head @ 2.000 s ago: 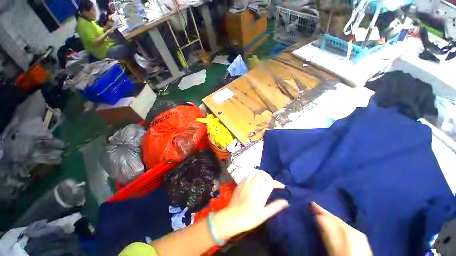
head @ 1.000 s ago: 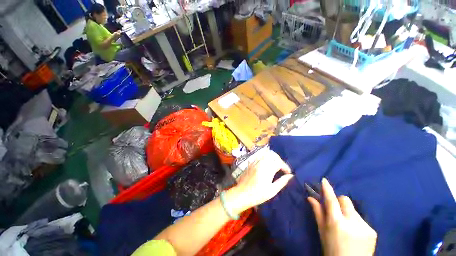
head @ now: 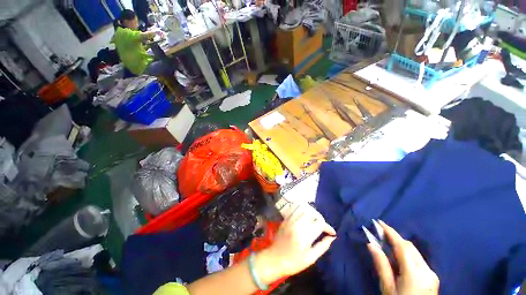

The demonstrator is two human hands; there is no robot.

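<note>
The navy garment piece (head: 427, 201) lies spread over the table on the right and hangs over its near edge. My right hand (head: 404, 262) is over the cloth and holds small thread snips (head: 374, 233), whose two pointed blades are apart and point away from me. My left hand (head: 300, 242) is at the cloth's left edge, thumb and fingertips pinched together close to it. The fingertips seem to hold the edge or a thread, too small to tell which.
A brown board (head: 317, 118) lies beyond the cloth. A black fabric heap (head: 483, 124) and blue basket rack (head: 429, 69) are at the back right. Red (head: 214, 161), yellow (head: 265, 160) and grey bags (head: 158, 181) stand left. A person (head: 134, 46) sits at a far table.
The snips' blades show more clearly and my right hand sits slightly lower than a second ago. My left hand moved slightly down. The whole view shifted a little, moving the surroundings rightward.
</note>
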